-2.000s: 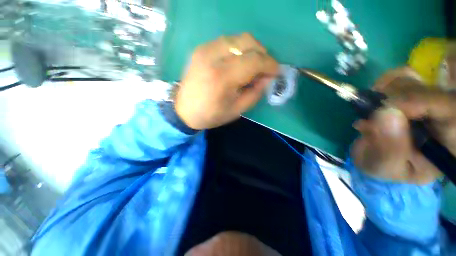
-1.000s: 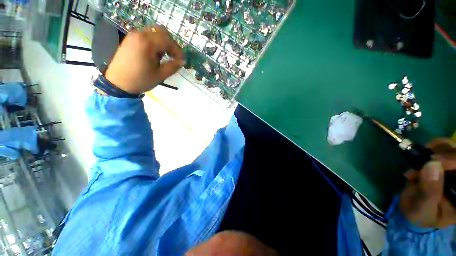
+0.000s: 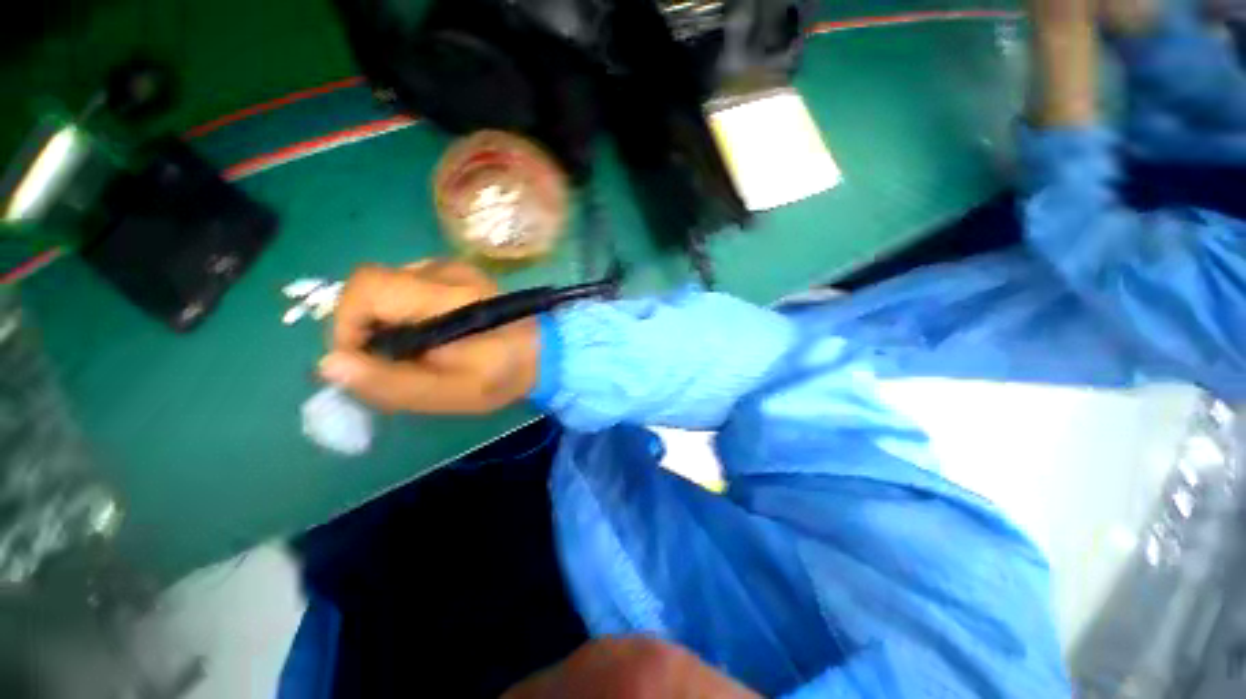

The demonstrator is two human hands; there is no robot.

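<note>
My right hand [image 3: 437,341] is closed round the black handle of the soldering iron [image 3: 478,316]. Its metal tip cannot be made out behind the fingers. The white holding pad [image 3: 336,421] lies on the green mat just below my fingers, near the front edge. Part of the pile of small components [image 3: 312,299] shows just beyond the hand, to its left. My left hand is not in view. The frame is blurred.
A tape roll [image 3: 502,198] stands beyond my right hand. A black base plate [image 3: 182,235] lies at left. Black bulky shapes [image 3: 547,62] and a pale block [image 3: 773,148] are at the far side. Another person's arm [image 3: 1067,178] is at upper right. The blurred parts tray [image 3: 52,471] is at far left.
The view has swung to the right. My left hand, over the parts tray a second ago, has left the picture. The tape roll and a neighbouring person have come into view; my right hand still holds the iron.
</note>
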